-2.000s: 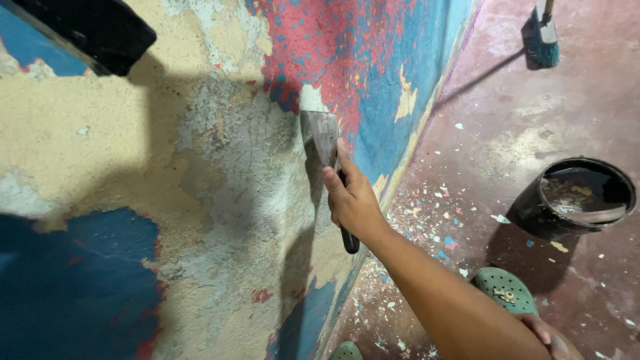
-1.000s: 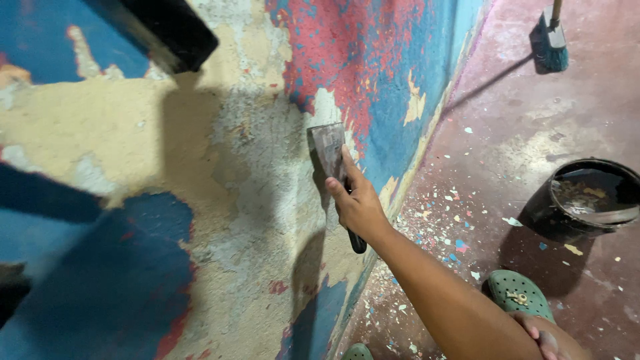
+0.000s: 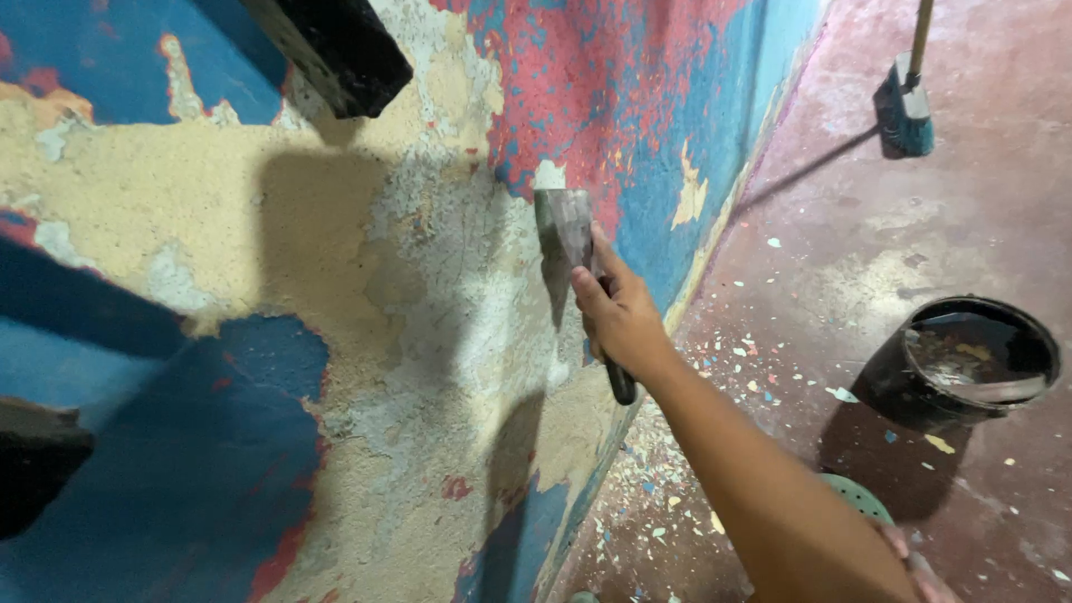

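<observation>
My right hand [image 3: 624,314] grips the handle of a metal paint scraper [image 3: 569,226]. The blade's edge lies at the lower end of a small pale patch, beside red and blue paint on the peeling wall [image 3: 452,335]. The black handle end shows below the hand. At the bottom right, partly behind the right forearm, are fingers of my left hand [image 3: 913,565]; most of it is hidden, and whether it holds anything does not show.
A black bucket [image 3: 888,377] with dark liquid and paint flakes stands on the reddish floor [image 3: 804,318]. Flakes lie along the wall's base. A blue-bristled broom [image 3: 909,117] is farther back. A green clog [image 3: 858,498] shows below. Dark blocky objects [image 3: 360,67] intrude at upper left and left edge.
The pale patch above the scraper blade has changed shape between frames. The right hand keeps its grip on the scraper. The view has shifted slightly.
</observation>
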